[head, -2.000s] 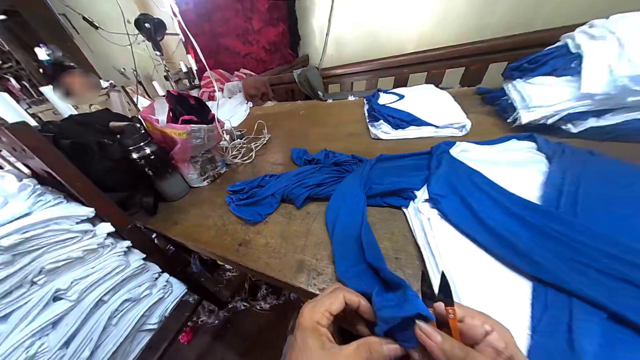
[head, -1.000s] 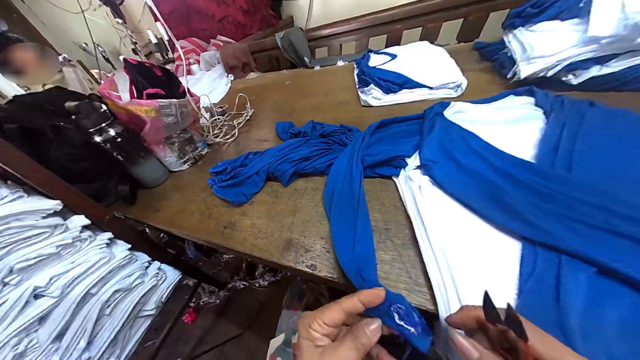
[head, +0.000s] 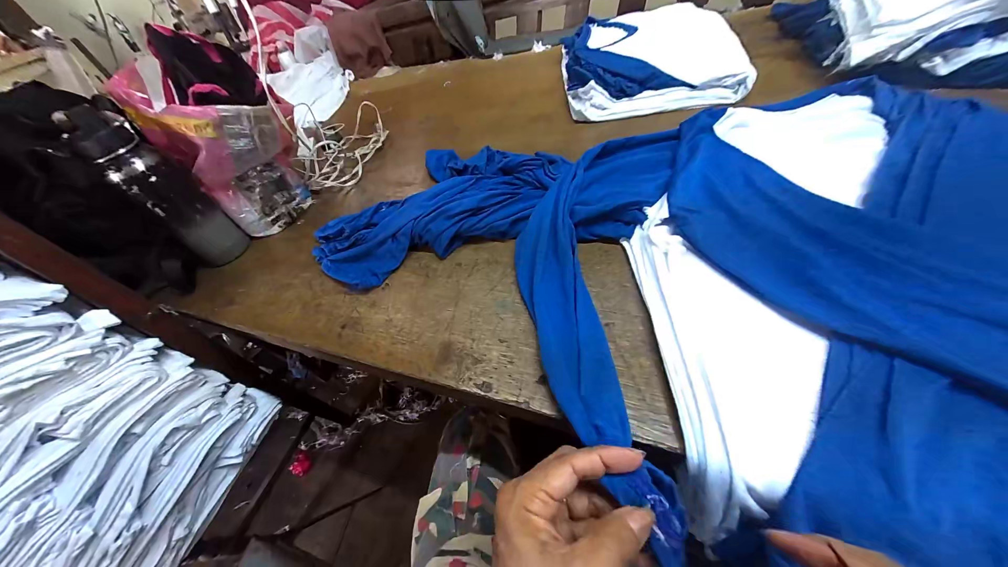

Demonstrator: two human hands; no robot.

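Note:
At the lower middle, my left hand (head: 571, 504) pinches the end of a long blue fabric sleeve (head: 579, 339), whose cuff bears loose white threads. Only part of my right hand (head: 827, 549) shows at the bottom edge, beside the blue and white garments (head: 740, 362); its fingers are mostly cut off, and no scissors can be seen in it now. The garments lie stacked on the right of the wooden table, with more bunched blue sleeves (head: 480, 197) stretched out to the left across the tabletop.
A folded white and blue garment (head: 685, 55) lies at the back, with another pile (head: 921, 39) to its right. On the left stand a dark bottle (head: 169, 197), a pink bag (head: 189, 126) and tangled white cord (head: 346, 153). White cloth (head: 118, 441) is stacked at lower left.
The orange-handled thread snips seen at my right hand earlier are out of sight. That hand has moved down, mostly out of view. My left hand still holds the sleeve end.

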